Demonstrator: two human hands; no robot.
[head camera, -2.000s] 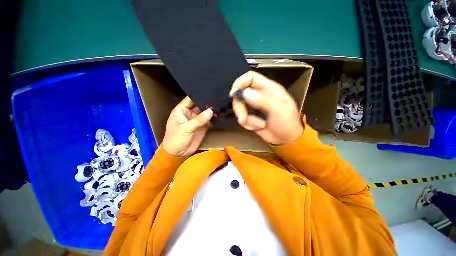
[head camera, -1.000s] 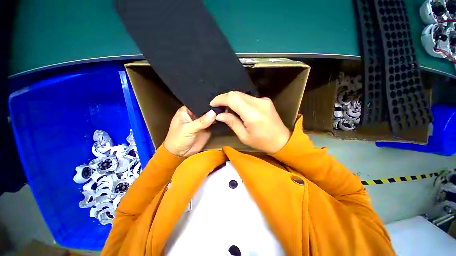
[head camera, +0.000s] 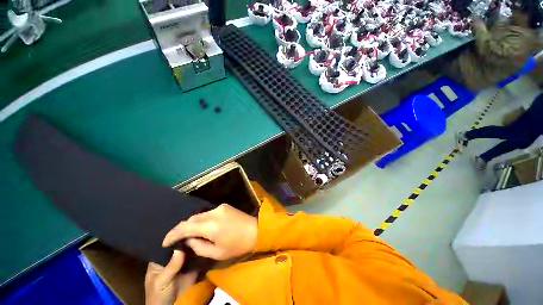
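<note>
The black die-cut foam sheet (head camera: 101, 190) runs from my hands up over the green bench, its far end resting toward the left. My left hand (head camera: 164, 280) is shut on the near end of the foam sheet, thumb on top, partly cut off by the lower picture edge. My right hand (head camera: 217, 232) is at the same near edge, its fingertips touching the sheet and my left thumb; what lies between the fingertips is hidden. Both hands are over the open cardboard box (head camera: 107, 268).
Two small black foam pads (head camera: 203, 103) lie on the green bench (head camera: 137, 131) near a metal fixture (head camera: 193, 56). Waste foam skeletons (head camera: 286, 98) hang over the right cardboard box (head camera: 381, 140). White assemblies with red wires (head camera: 339, 74) stand behind. A person (head camera: 506, 134) is at the right.
The view has turned to the right and up, bringing in the fixture and many white assemblies. Both hands remain at the near end of the foam sheet.
</note>
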